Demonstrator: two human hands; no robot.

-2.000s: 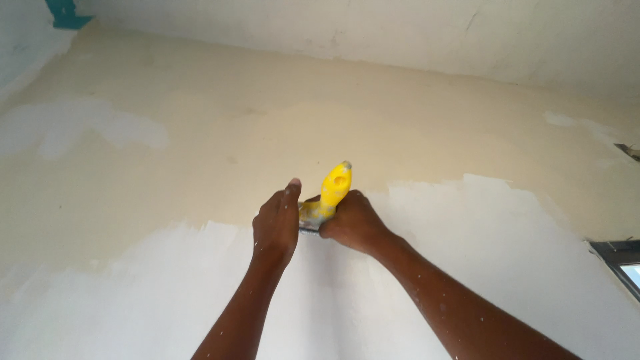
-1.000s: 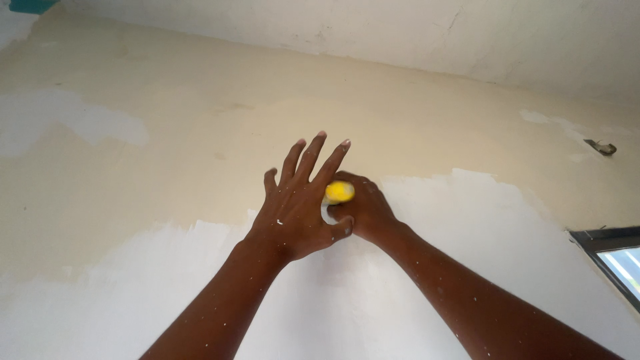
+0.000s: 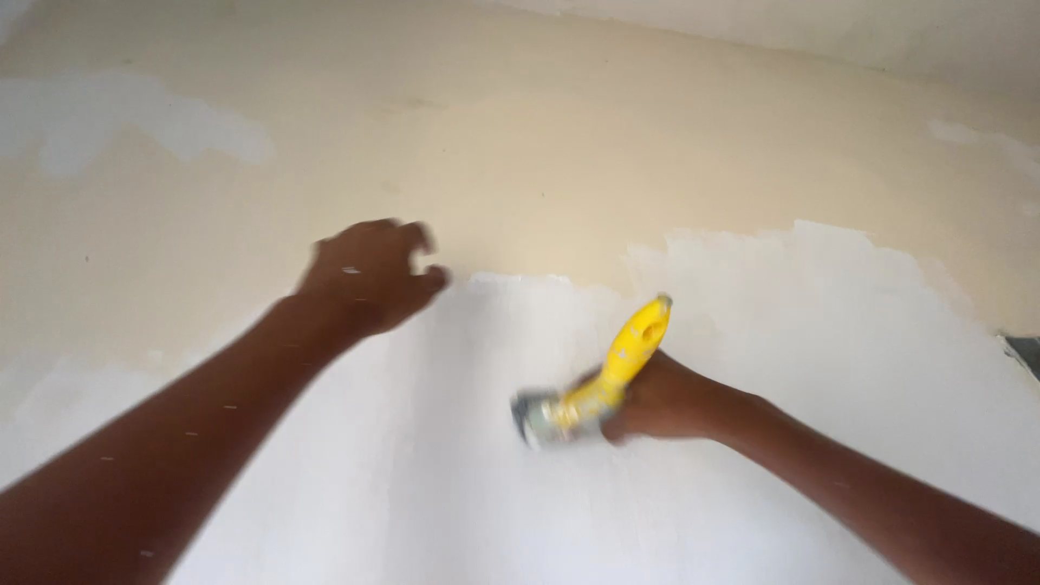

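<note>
My right hand (image 3: 658,398) is closed around a paintbrush (image 3: 621,353) with a yellow handle, spotted with white paint. The handle points up and to the right, and the blurred bristle end is at the lower left, over the white-painted part of the wall (image 3: 520,504). Whether the bristles touch the wall cannot be told. To the left and higher up, my left hand (image 3: 374,272) is held apart from the brush, fingers curled and thumb apart, with nothing seen in it. It is in front of the edge between the beige part of the wall (image 3: 536,154) and the white paint.
A lighter patch (image 3: 154,122) lies on the beige wall at the upper left. Pale ceiling or upper wall (image 3: 918,32) meets the beige at the top right. The corner of a dark frame (image 3: 1025,353) shows at the right edge.
The hands were together around the brush; now they are apart, the left to the left and the right lower with the brush. White paint now reaches higher where the hands were.
</note>
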